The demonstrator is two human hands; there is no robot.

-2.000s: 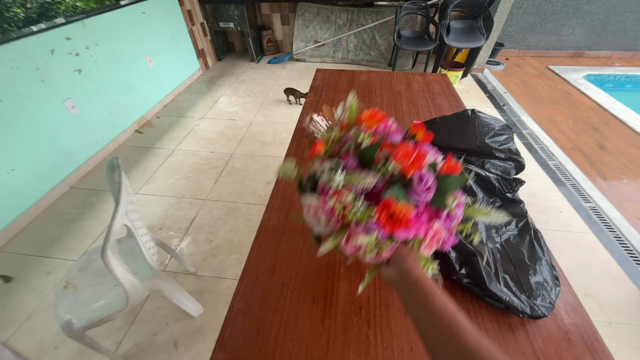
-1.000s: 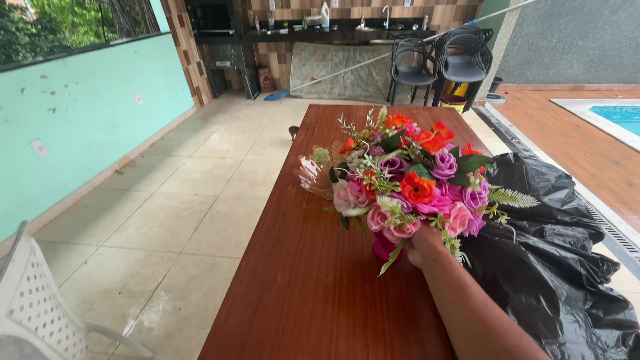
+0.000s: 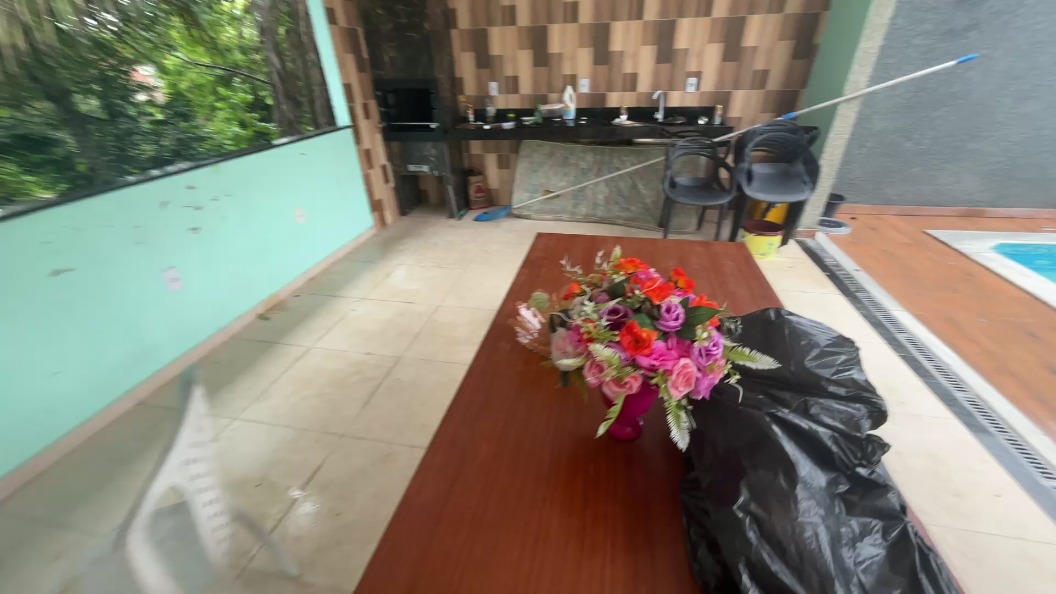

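Neither my left hand nor my right hand shows in the head view now. A bouquet of pink, purple and orange flowers (image 3: 652, 330) with green leaves stands upright in a magenta vase (image 3: 631, 411) on the reddish-brown wooden table (image 3: 511, 495). Beside it, on the table's right side, lies a crumpled black plastic bag (image 3: 792, 462); fern-like leaves of the bouquet reach toward it. The vase's upper part is partly hidden by blooms.
A white plastic chair (image 3: 194, 487) stands at lower left, blurred. Beyond the table are black chairs (image 3: 697, 177), a yellow bucket (image 3: 762, 239), a mattress (image 3: 594, 181) and a long pole (image 3: 610, 175). A drain grate (image 3: 949, 371) and a pool (image 3: 1031, 257) lie to the right.
Earlier a hand held the bouquet by its vase over the table; now that hand is out of view and the vase stands on its own. The view has tilted up.
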